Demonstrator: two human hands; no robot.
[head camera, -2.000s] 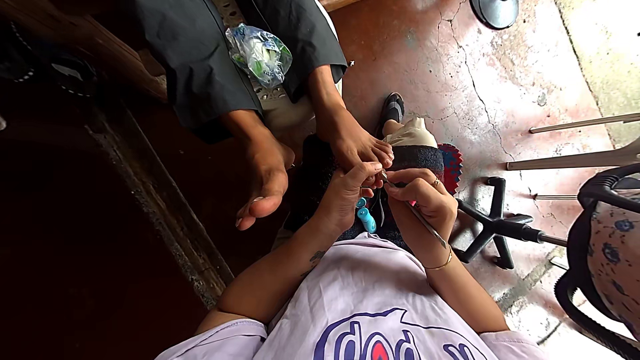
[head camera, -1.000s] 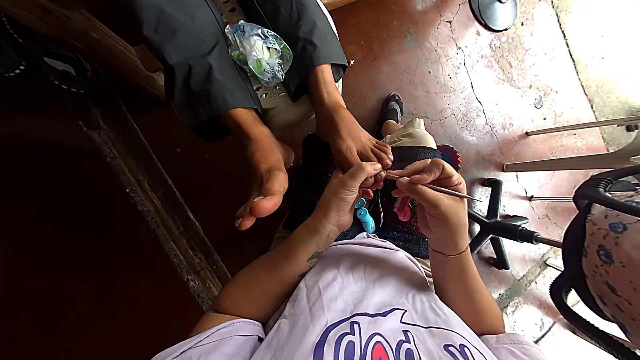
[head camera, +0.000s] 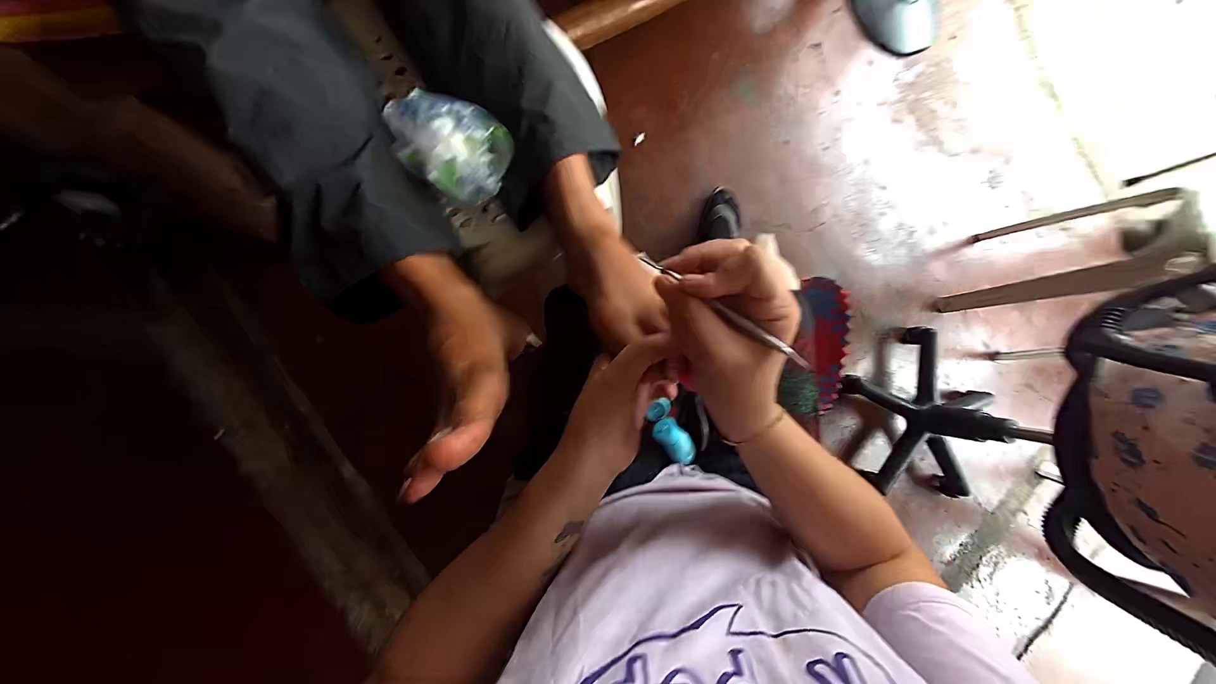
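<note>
My right hand (head camera: 731, 313) is closed around a slim metal nail tool (head camera: 750, 330), its upper tip pointing up and left over the other person's foot (head camera: 622, 290). Against the toes of that foot rests my left hand (head camera: 613, 404), its fingers bent; the toes are mostly hidden by my hands, and I cannot tell how firmly it holds them. A pink item shows in part between my hands. Just below them, on my lap, lies a small turquoise bottle-like item (head camera: 674, 440). The person's other foot (head camera: 465, 370) hangs free to the left.
A clear plastic bag (head camera: 451, 145) with white and green contents lies between the person's dark trouser legs. At right stand a black wheeled chair base (head camera: 920, 418) and a patterned chair (head camera: 1154, 446). A dark red cloth edge (head camera: 831, 337) shows beside my right hand.
My right hand has moved up from the toes, and the tool has tilted so that its tip lies over the top of the foot. The view has shifted somewhat and is blurred.
</note>
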